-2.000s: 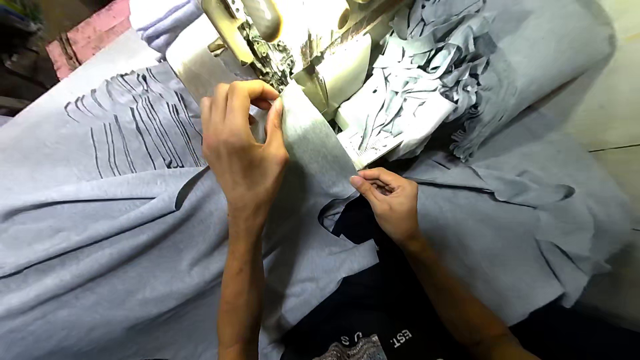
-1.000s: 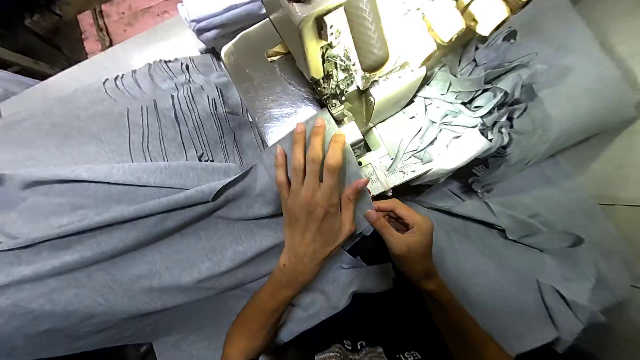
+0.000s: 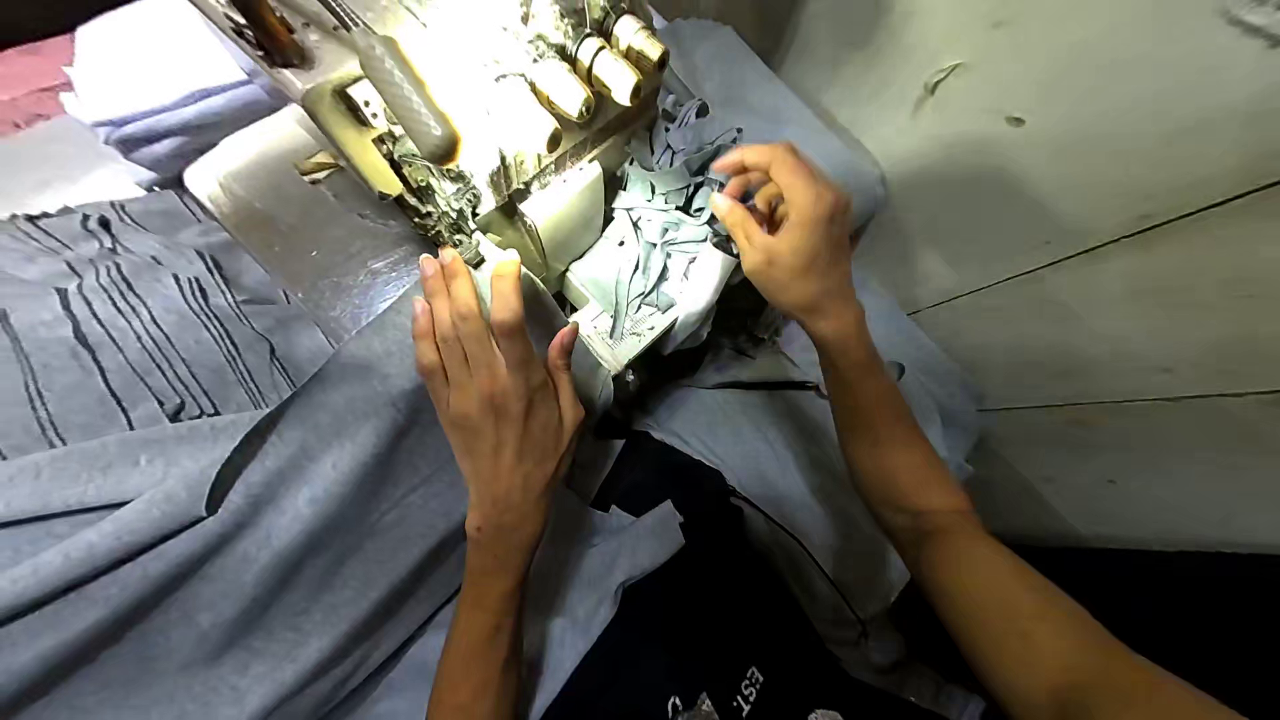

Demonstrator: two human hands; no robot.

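Note:
My left hand [image 3: 500,380] lies flat, palm down, on grey-blue knit fabric [image 3: 340,480], its fingertips close to the presser foot area of a serger sewing machine [image 3: 430,110]. The fabric edge runs under those fingers toward the machine. Raised at the right, my right hand [image 3: 790,225] has curled fingers beside a heap of fabric trimmings [image 3: 665,220]; whether it pinches a strip cannot be told. The trimmings lie against the machine's front, by a small plate with ruler marks [image 3: 630,340]. Glare hides part of the machine head.
Stacked grey-blue pieces with dark edges [image 3: 140,330] lie at the left. Behind them is a folded pile of pale cloth [image 3: 170,80], beside the machine's metal bed plate [image 3: 300,220]. More grey fabric [image 3: 770,440] hangs at the right, near a pale planked surface [image 3: 1100,250].
My right hand has left the fabric edge near my left hand and moved up to the trimmings. My left hand went from pinching the fabric to lying flat on it. The view has shifted.

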